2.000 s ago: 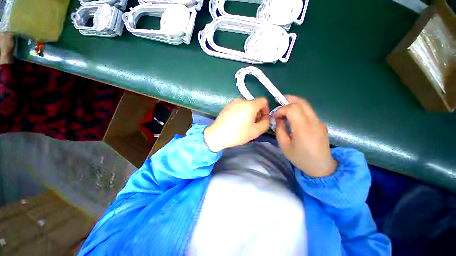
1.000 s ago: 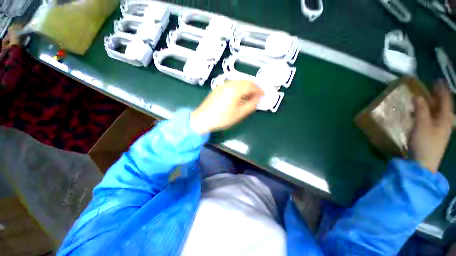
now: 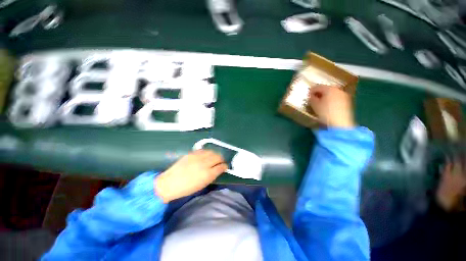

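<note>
A white plastic housing (image 3: 247, 164) lies at the near edge of the green bench, its looped end to the left and its round disc end to the right. My left hand (image 3: 191, 173) is on the looped part, fingers at the opening, and holds the housing. My right hand (image 3: 332, 104) reaches into the open brown parts box (image 3: 327, 65), which holds pale pieces. Its fingertips are blurred among them, so I cannot tell whether they grip a piece. Stacked white housings (image 3: 196, 118) stand in rows at the left.
More white housings (image 3: 305, 22) lie scattered beyond the white line of the green bench (image 3: 250, 92). Another brown box (image 3: 444, 120) and a housing (image 3: 414, 140) are at the right, near another person's hand (image 3: 450, 186). A yellow object (image 3: 5, 76) shows at the left edge.
The view has swung to the right. My left hand has moved from the stacks to the bench's near edge with a housing. My right hand has moved from the box's side into the box.
</note>
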